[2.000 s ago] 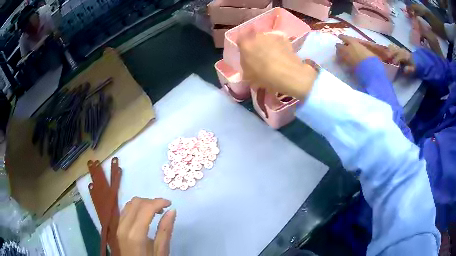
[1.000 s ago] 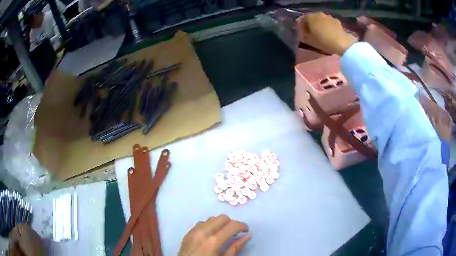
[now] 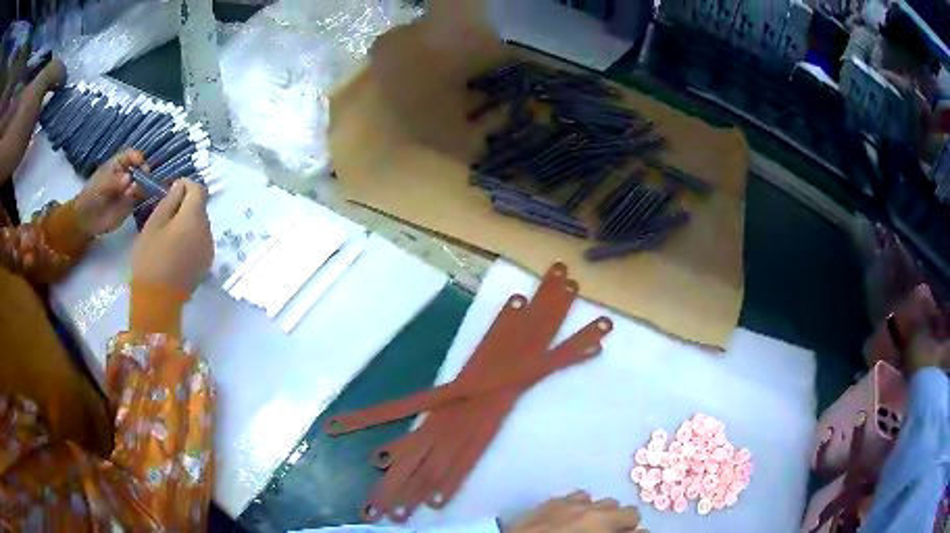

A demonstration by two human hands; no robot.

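Pale pink button caps (image 3: 692,464) lie heaped on the white foam sheet (image 3: 776,385). Reddish-brown straps (image 3: 490,385) with holed, rounded ends lie crossed left of the caps, partly past the sheet's edge. My left hand (image 3: 581,517) is low at the bottom edge, partly cut off, palm down, below and left of the caps, with nothing seen in it. My right hand (image 3: 925,331) is at the right edge, blurred and partly cut off, at the pink boxes (image 3: 867,408); its grip cannot be made out. Brown straps show on the boxes.
Dark tubes (image 3: 568,141) lie on brown paper (image 3: 719,281) beyond the sheet. A blurred hand or arm (image 3: 427,78) is over the paper's left part. At left, a person in orange sleeves holds a dark stick near white sticks (image 3: 290,265) and fanned white-ended sticks (image 3: 104,130).
The view has swung left, bringing the neighbour's place in and shifting the caps and boxes rightward. My right hand has come lower beside the boxes. The blurred hand over the brown paper is new.
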